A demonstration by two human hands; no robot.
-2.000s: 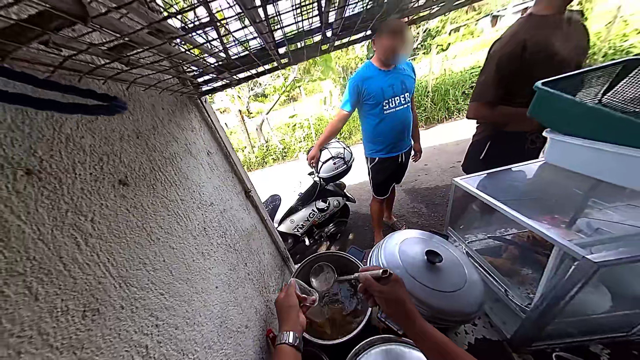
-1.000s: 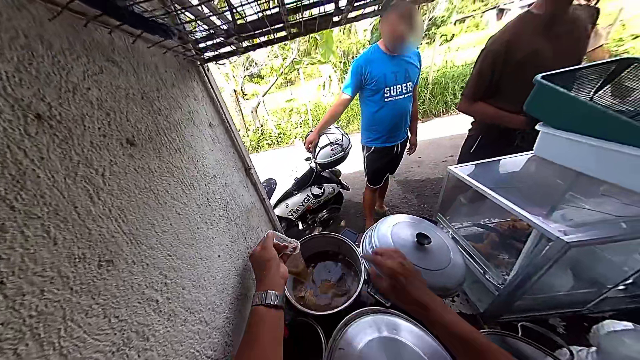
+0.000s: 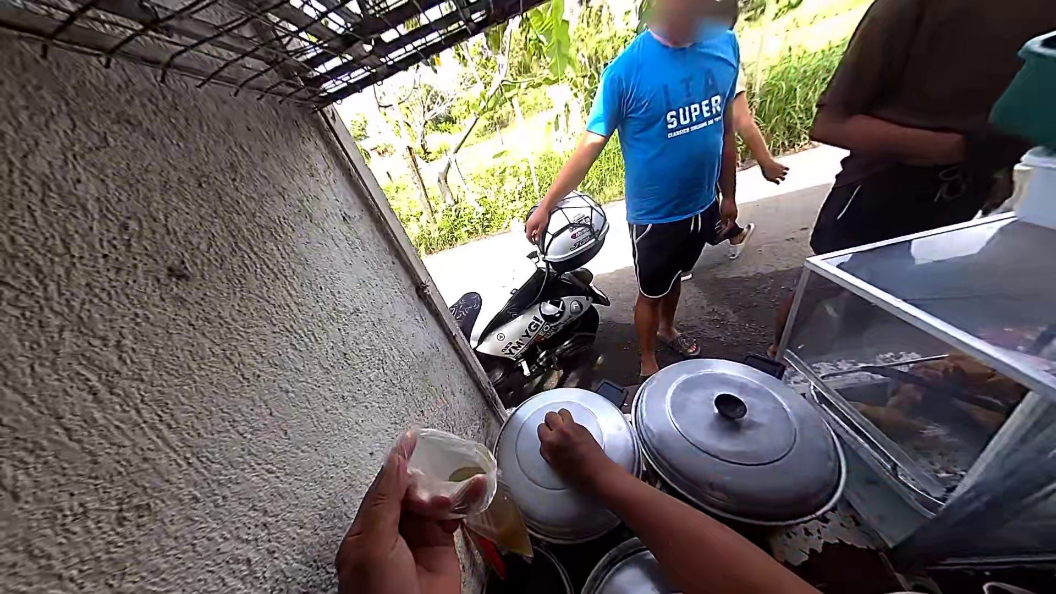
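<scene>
My left hand (image 3: pixel 412 520) holds up a clear plastic bag (image 3: pixel 450 466) by its open mouth, near the rough wall. Some yellowish-brown liquid shows in the lower part of the bag. Over to the right, my right hand (image 3: pixel 569 445) is closed at the middle of a round metal lid (image 3: pixel 528 445), which lies on the pot beside the wall. The lid's knob is not visible and seems to be under my fingers. A larger metal lid (image 3: pixel 718 445) with a black knob covers the neighbouring pot.
A glass display case (image 3: pixel 907 305) with food inside stands at the right. More pots are partly visible at the bottom edge. People stand outside; one in a blue shirt (image 3: pixel 672 124) touches a helmet (image 3: pixel 573 227) on a motorcycle (image 3: pixel 536 330). Wire mesh (image 3: pixel 272 49) hangs overhead.
The pot beside the wall stood uncovered with liquid in it; a lid now covers it. The ladle seen two seconds ago is out of sight. A further person's arm shows behind the blue shirt.
</scene>
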